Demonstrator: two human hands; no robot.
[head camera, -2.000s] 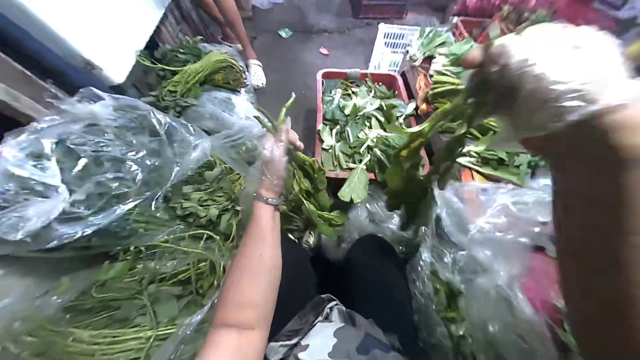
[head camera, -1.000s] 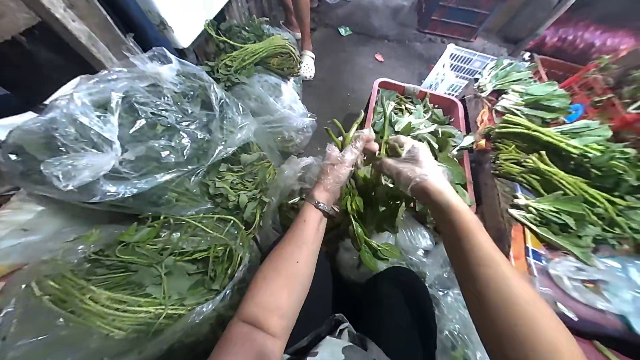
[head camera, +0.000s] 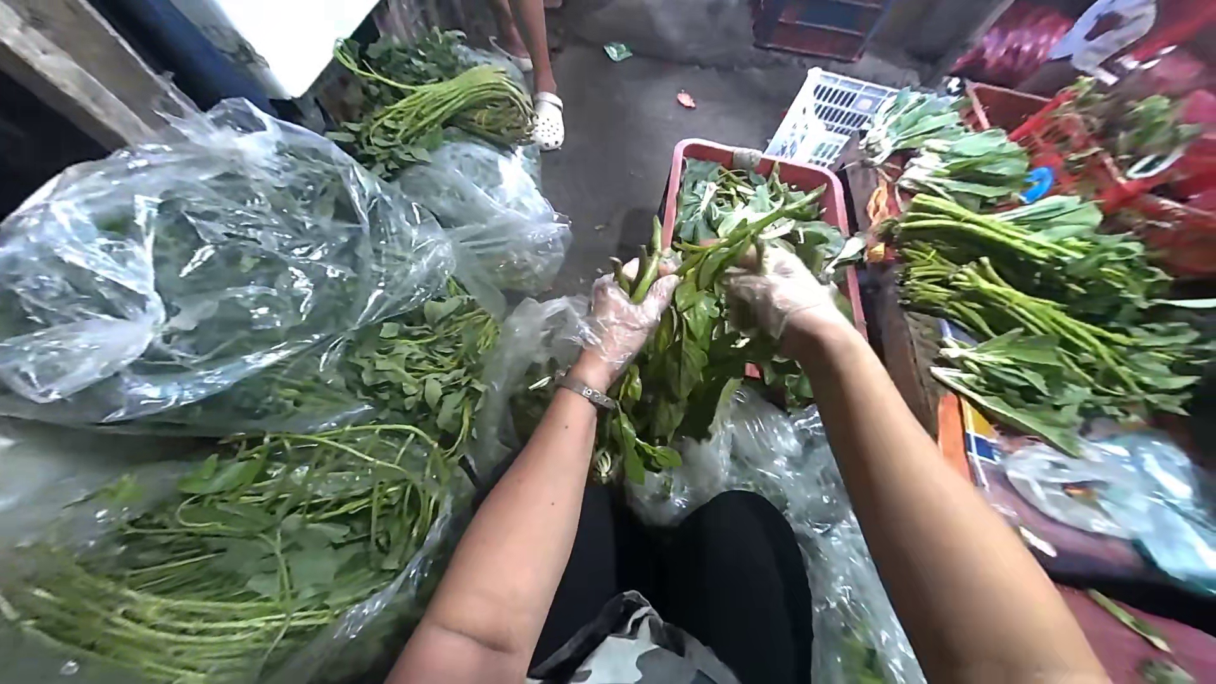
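My left hand (head camera: 632, 309), in a clear plastic glove, is closed around the stems of a bunch of leafy greens (head camera: 679, 366) that hangs down over my knees. Just right of it, my right hand (head camera: 774, 285), gloved the same way, grips leafy stems beside the bunch; its fingertips are partly hidden by leaves. Beyond both hands stands a red plastic crate (head camera: 845, 204) filled with loose leafy greens (head camera: 750, 204). Clear plastic bags (head camera: 760, 456) lie below the hands, around my knees.
Large clear bags of greens (head camera: 218, 256) fill the left side, with long-stemmed greens (head camera: 313, 532) in front. Bundled greens (head camera: 1026, 285) lie on a stand at right. A white plastic basket (head camera: 826, 114) is behind the crate. Another person's foot in a white clog (head camera: 548, 121) is at the top.
My right hand, raised at far right two seconds ago, came down beside my left hand at the bunch. Since one second ago it has moved slightly away from the left hand.
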